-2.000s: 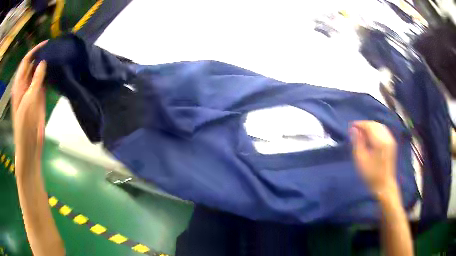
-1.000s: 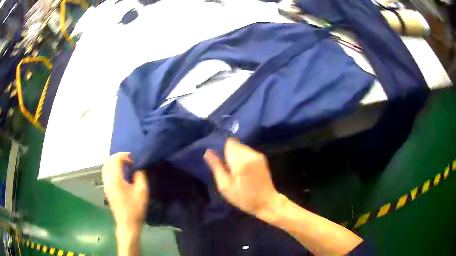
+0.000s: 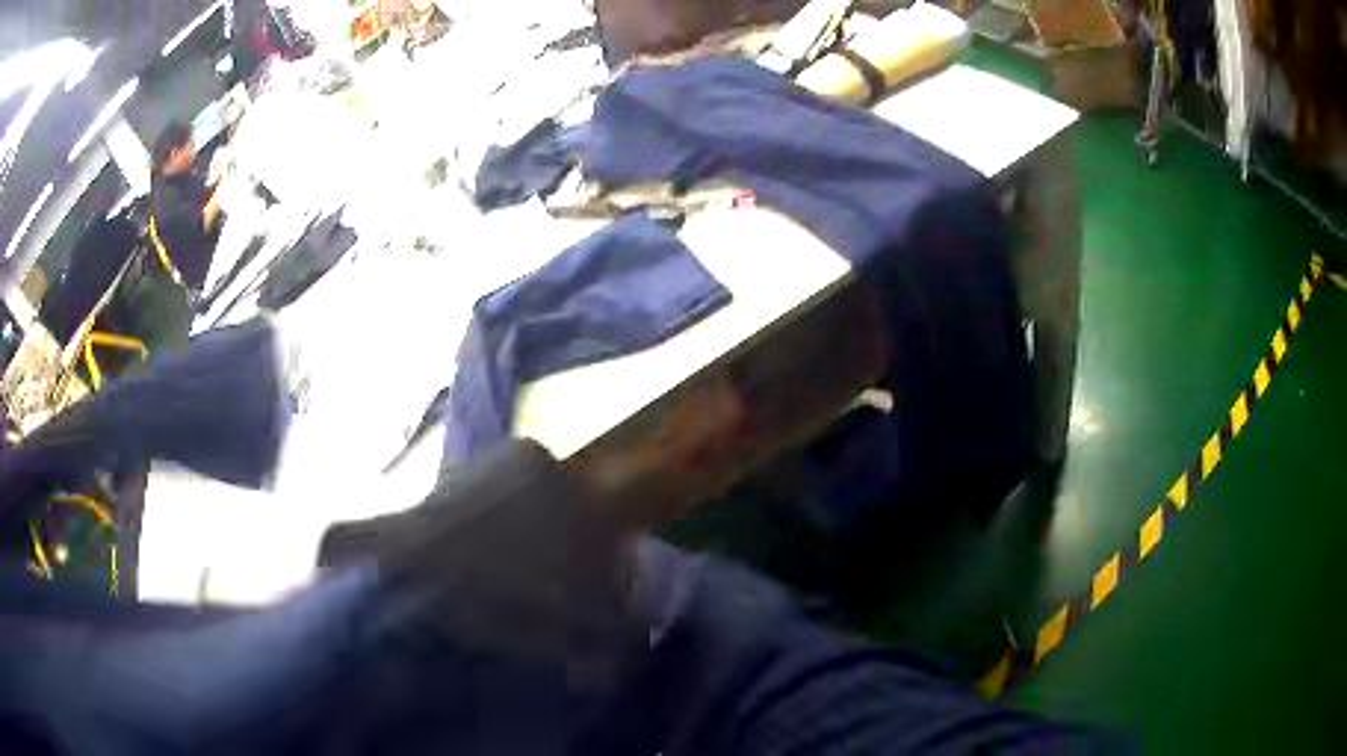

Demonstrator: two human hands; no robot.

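Observation:
The navy trousers (image 3: 296, 650) are lifted close to the camera and blurred across the lower left. A matt black patch (image 3: 502, 547) like a pocket bag shows at their middle. One trouser leg (image 3: 591, 310) lies on the white table, its cut end towards the right. More navy cloth (image 3: 192, 399) spreads at the left. A dark navy shape at the bottom centre (image 3: 827, 679) looks like cloth or my sleeve; I cannot tell which. Neither of my hands shows.
A second navy garment (image 3: 813, 163) drapes over the right end of the table (image 3: 982, 118), beside a cream roll (image 3: 901, 52) with a dark band. Green floor and striped tape (image 3: 1152, 539) lie at the right. A person (image 3: 177, 222) is at the far left.
The trousers have been lifted off much of the table towards the camera. Both hands have gone out of sight. The view has turned, showing more floor at the right.

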